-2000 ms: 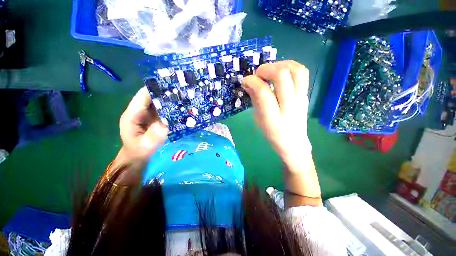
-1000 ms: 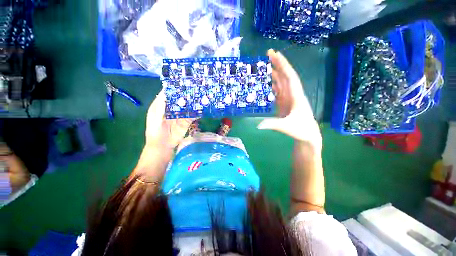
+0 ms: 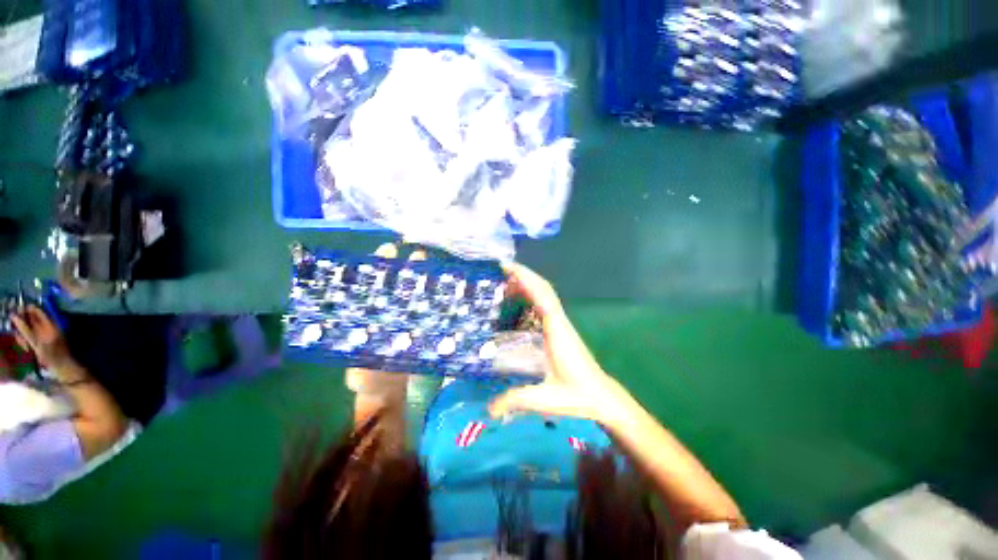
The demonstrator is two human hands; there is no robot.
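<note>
A blue PCB panel [image 3: 394,312], component side up with black, silver and white parts, is held in front of the blue apron, slightly blurred. My left hand [image 3: 383,383] holds it from beneath; most of the hand is hidden by the panel, with fingertips showing at the top edge and part of the hand at the bottom edge. My right hand [image 3: 564,366] is at the panel's right end, thumb and fingers spread apart, with nothing seen in it.
A blue bin [image 3: 282,164] of clear plastic bags lies just beyond the panel. PCB stacks [image 3: 728,60] are at the upper right. A small-parts bin [image 3: 903,224] is at the right. Black equipment [image 3: 104,230] and another person's arm [image 3: 71,377] are at the left.
The view has shifted, so the bag bin shows whole and the cutters no longer show. The panel now sits lower in view. My right hand has left the panel's parts and opened.
</note>
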